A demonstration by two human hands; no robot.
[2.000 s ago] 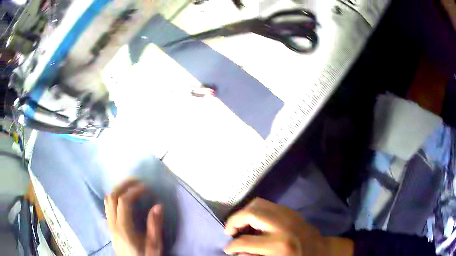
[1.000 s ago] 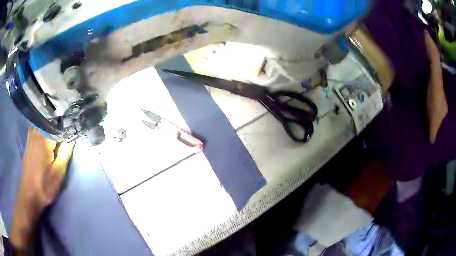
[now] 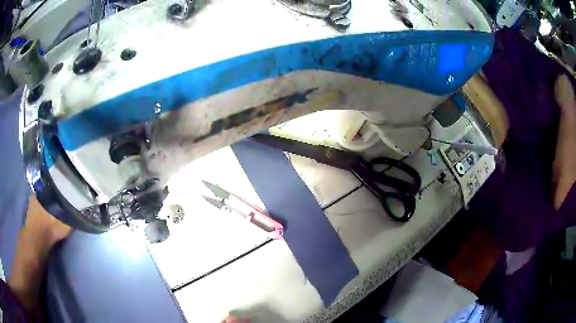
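The blue-grey garment panel (image 3: 114,281) lies flat at the lower left, its upper part under the needle end of the white and blue sewing machine (image 3: 252,82). My left hand (image 3: 39,243) rests on the cloth at the far left; its fingers are hidden behind the machine's end. Only a blurred fingertip of my right hand (image 3: 237,319) shows at the bottom edge, right of the panel. Pink-handled thread snips (image 3: 252,216) lie open on the bed, touching a blue-grey cloth strip (image 3: 300,221). Black shears (image 3: 335,158) lie across the strip's top end.
A small metal disc (image 3: 175,213) lies near the needle area. A pale plate with small parts (image 3: 466,165) is at the table's right end. White cloth (image 3: 426,293) is below the table edge. A person in dark purple (image 3: 524,126) is at the right.
The view has swung, now showing more of the machine. My left hand has gone from in front of the needle to behind the machine's end. My right hand has left the panel's edge.
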